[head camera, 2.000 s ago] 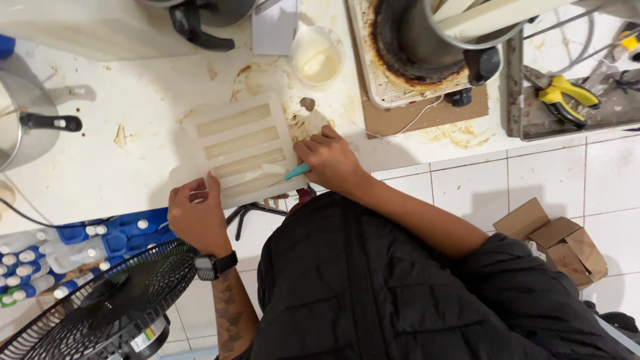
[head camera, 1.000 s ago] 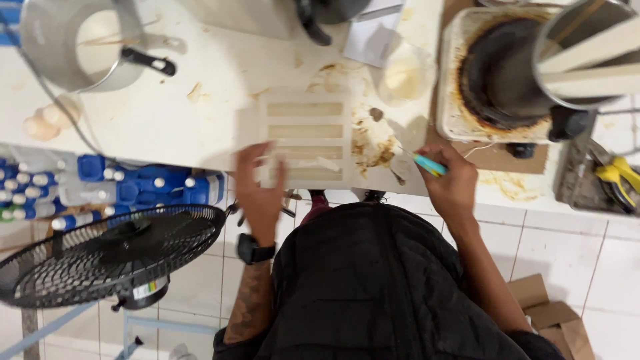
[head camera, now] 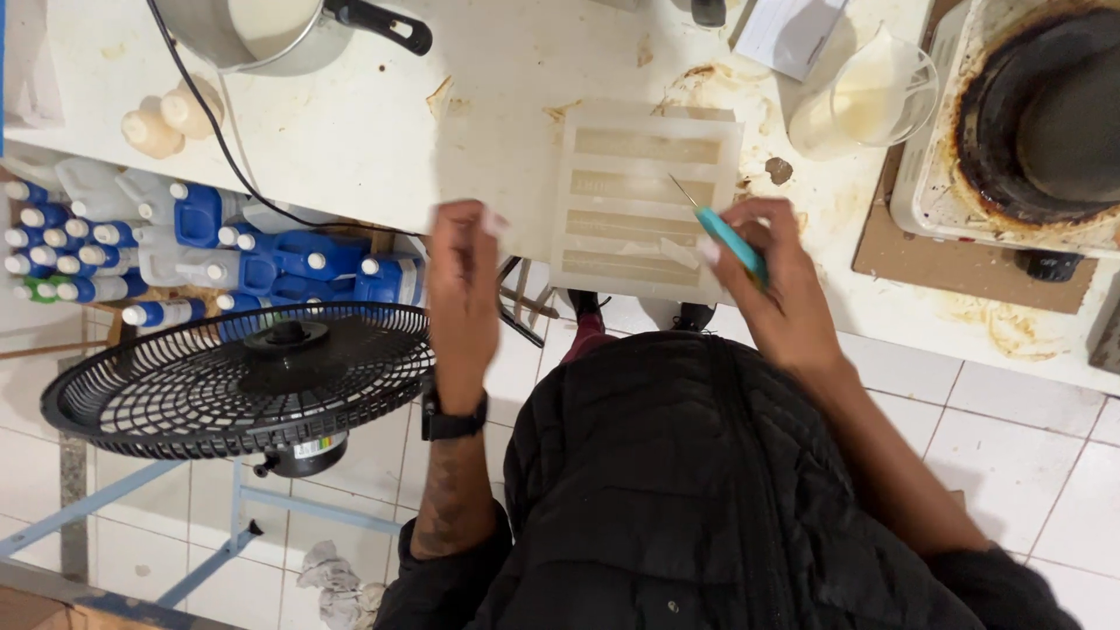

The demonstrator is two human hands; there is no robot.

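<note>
A translucent silicone mold [head camera: 647,199] with several long bar-shaped cavities lies at the table's front edge. Its cavities look pale, and a crumpled whitish film lies in the lowest ones. My right hand [head camera: 770,271] holds a tool with a turquoise handle [head camera: 724,238] and a thin metal needle tip, which points up and left over the mold. My left hand [head camera: 465,262] is raised left of the mold, apart from it; it looks blurred, with no object visible in it. A clear beaker [head camera: 879,96] with cream-coloured contents stands beyond the mold to the right.
A metal saucepan [head camera: 262,48] stands at the upper left, near two pale rounded objects [head camera: 173,120]. A stained electric hotplate [head camera: 927,175] bears a dark pot at the right. Below the table's left side are a black fan [head camera: 245,381], a cable and blue-and-white bottles [head camera: 254,262].
My left hand has left the mold's edge, where it was two seconds ago. My right hand, out to the right of the mold one second ago, is back beside it with the turquoise tool.
</note>
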